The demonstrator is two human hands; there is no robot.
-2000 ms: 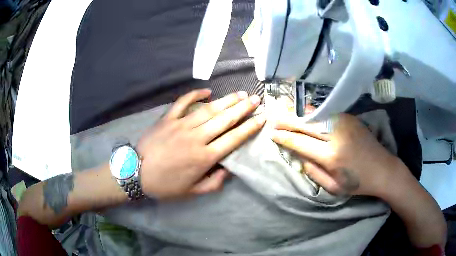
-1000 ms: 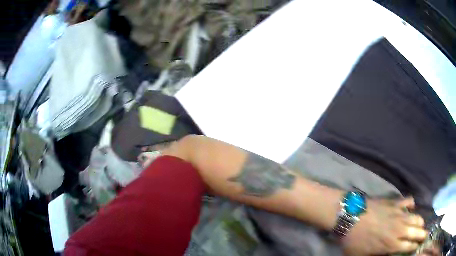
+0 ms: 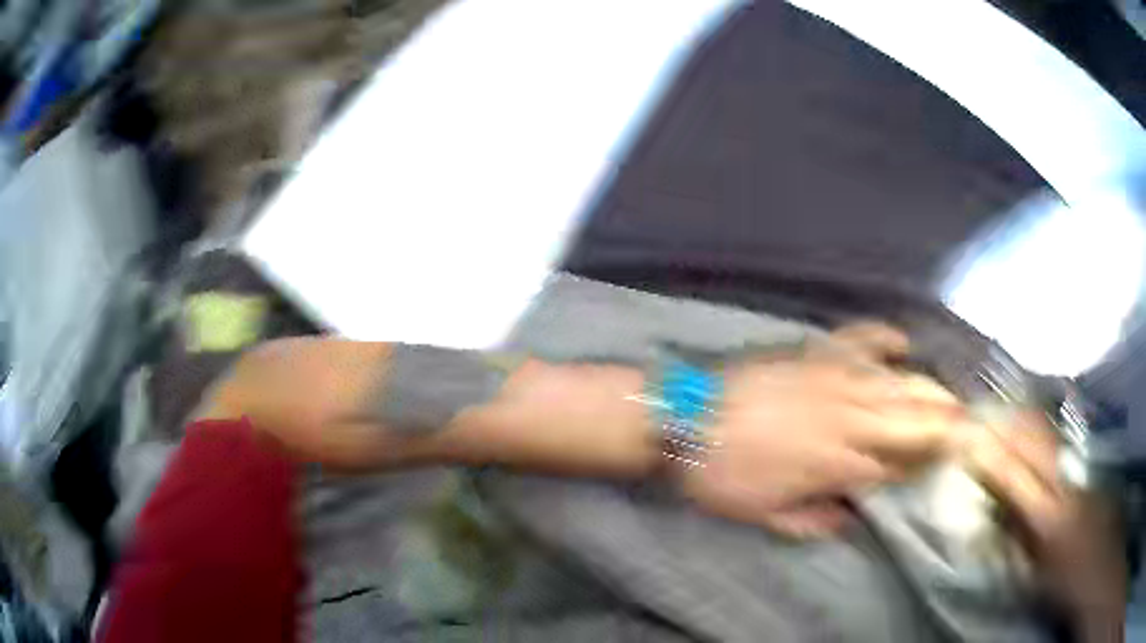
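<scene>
The picture is blurred. My left hand [image 3: 811,433], with a watch on the wrist, lies palm down on the grey-beige cloth [image 3: 591,521], right of centre. Its fingers point right and look spread on the cloth. My right hand [image 3: 1024,471] is a blurred shape near the right edge, close to the left fingertips; its grip cannot be made out. The dark brown section [image 3: 804,163] lies above the hands, joined to the grey-beige cloth. The white sewing machine head [image 3: 1049,283] is cut off at the right; the needle area cannot be made out.
The white machine table [image 3: 440,163] reaches from the top towards the left forearm. A yellow-green patch [image 3: 226,322] lies on dark cloth at the left. Beyond it is a blurred pale grey stack [image 3: 69,251]. A brown cloth pile [image 3: 239,75] is at the upper left.
The view has swung left from the machine, then partly back to the right. My left hand and the cloth now show nearer the centre, and the right hand shows again at the right edge.
</scene>
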